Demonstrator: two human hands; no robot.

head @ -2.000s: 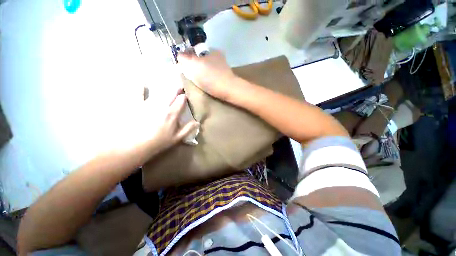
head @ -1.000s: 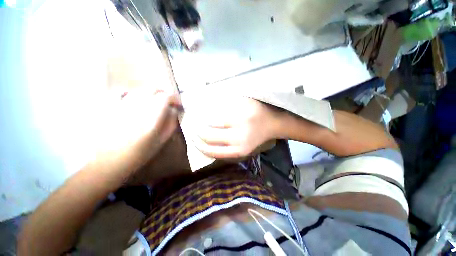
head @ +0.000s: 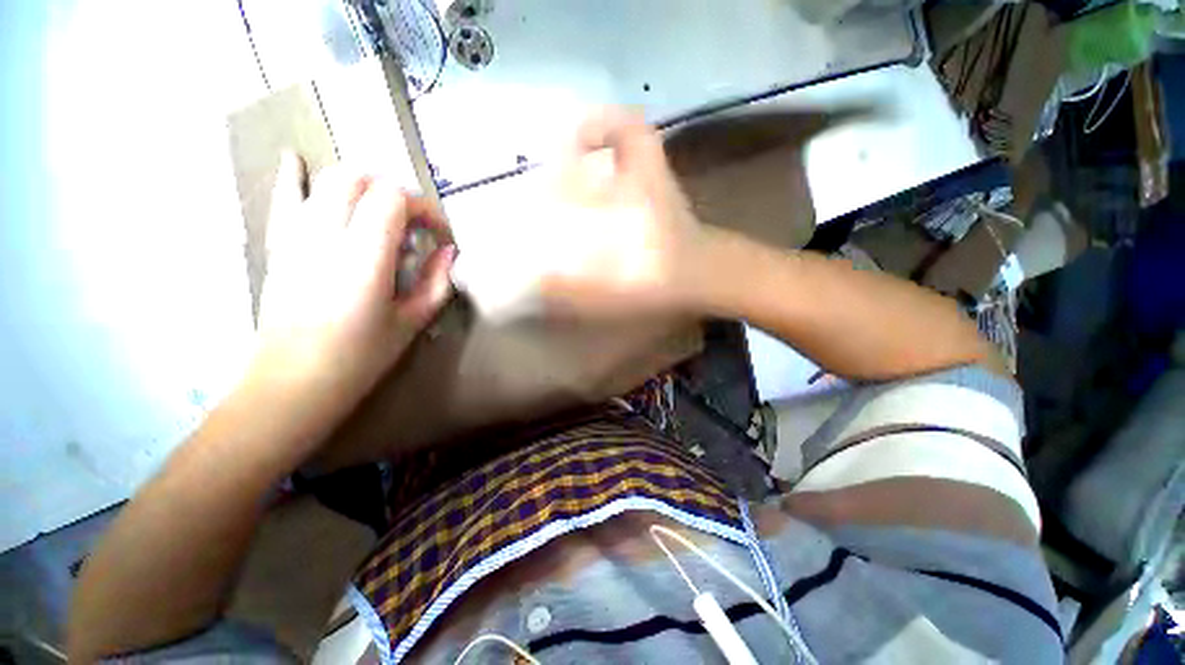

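Brown cloth panel (head: 533, 357) lies over the table's front edge and my lap, partly folded; a part reaches past my left hand and another, blurred, lies behind my right wrist. My left hand (head: 344, 253) is on the cloth, its thumb and bent finger pinching near its middle; a small greyish thing shows between them, unclear what. My right hand (head: 624, 234) is raised just right of it, strongly blurred; a pale blurred patch lies below its fingers, and I cannot tell if it holds anything.
White sewing table (head: 559, 65) spreads ahead, with glare on the left. Round metal parts (head: 472, 46) show at the top, left of centre. A dark seam or edge crosses the table. Brown and white bundles (head: 955, 247) hang at the right. A checked apron (head: 559, 487) covers my lap.
The hands have come back from the needle area toward me. The black fitting with its white knob and the orange handles are out of view. The cloth is shifted, part of it now left of my left hand.
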